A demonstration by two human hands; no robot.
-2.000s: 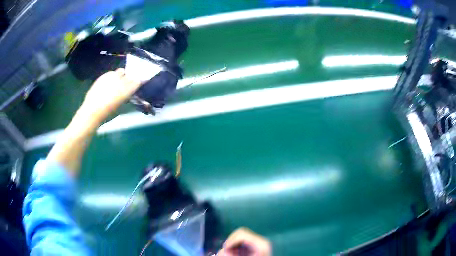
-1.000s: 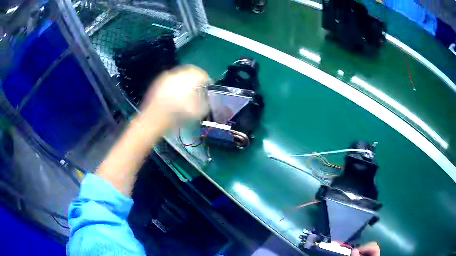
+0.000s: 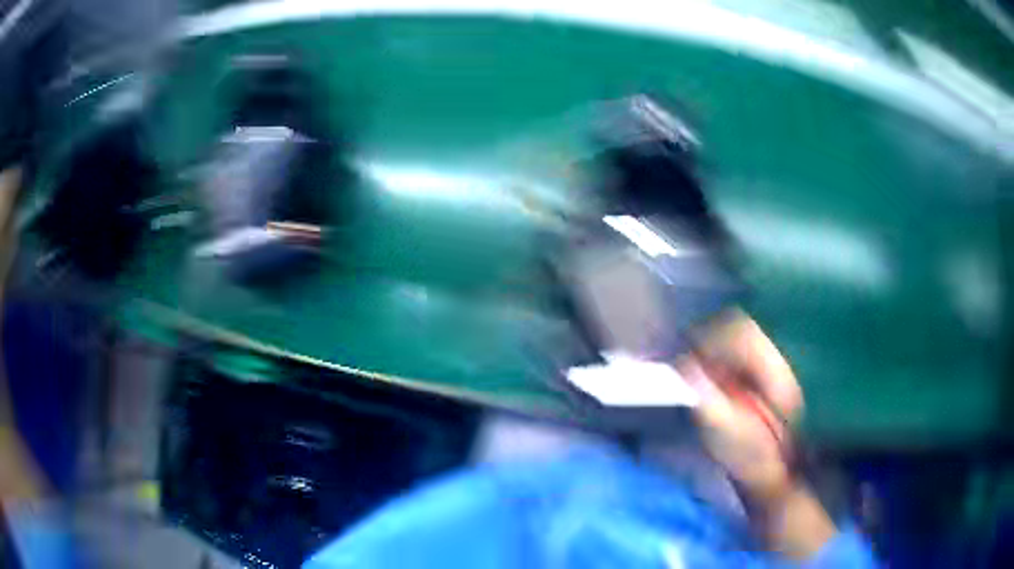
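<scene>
A black housing (image 3: 667, 183) stands on the green bench right of centre, with a grey panel (image 3: 619, 300) on its face and a bright white strip (image 3: 632, 382) at its near end. My right hand (image 3: 747, 383) is beside the strip at the housing's near right corner. Its fingers look closed on a red wire lead (image 3: 756, 406) that crosses the hand; blur hides the fingertips. My left arm is cut off at the left edge; a blurred bit of my left hand (image 3: 8, 206) shows there, its fingers hidden.
A second black housing (image 3: 306, 183) with a grey panel stands on the green bench at the left. A dark mass (image 3: 100, 206) sits beyond it at far left. The bench's front edge (image 3: 367, 375) curves across, with a dark area below. A blue sleeve fills the bottom.
The view has swung, so both housings appear further left and higher. My left hand has gone from beside the left housing to the picture's left edge. More of my right hand shows.
</scene>
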